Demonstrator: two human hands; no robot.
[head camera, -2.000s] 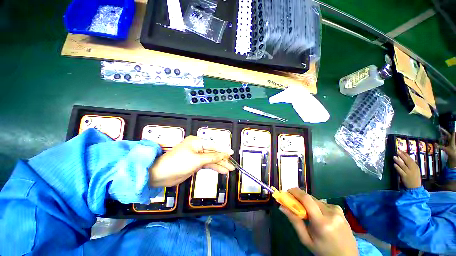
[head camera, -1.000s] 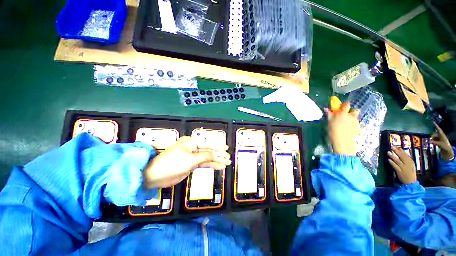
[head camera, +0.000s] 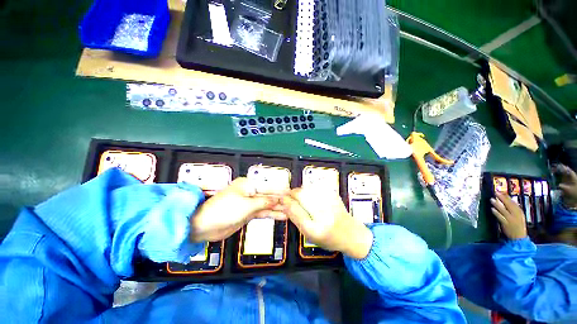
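The black phone tray (head camera: pixel 166 209) lies in front of me with several orange-rimmed phone housings in a row. My left hand (head camera: pixel 234 212) and my right hand (head camera: pixel 319 218) meet fingertip to fingertip over the upper part of the middle phone housing (head camera: pixel 258 237). Whether a small part is pinched between the fingers is hidden. The orange air blow gun (head camera: pixel 425 158) lies on the mat to the right, out of my hands. White-tipped tweezers (head camera: pixel 330 148) lie behind the tray.
Behind are two dotted strips (head camera: pixel 281 124), a blue parts bin (head camera: pixel 120 49), and a black supply tray (head camera: pixel 266 71) with carrier sheets (head camera: pixel 360 41). At right are a white cloth (head camera: pixel 376 136), bottle (head camera: pixel 446 107), shiny bag (head camera: pixel 465 183), and another worker's hands (head camera: pixel 509 214) at a smaller-looking tray.
My right hand first held the orange blow gun against my left fingers, then carried it right and let it go. It has come back to my left hand. My left hand stayed over the tray.
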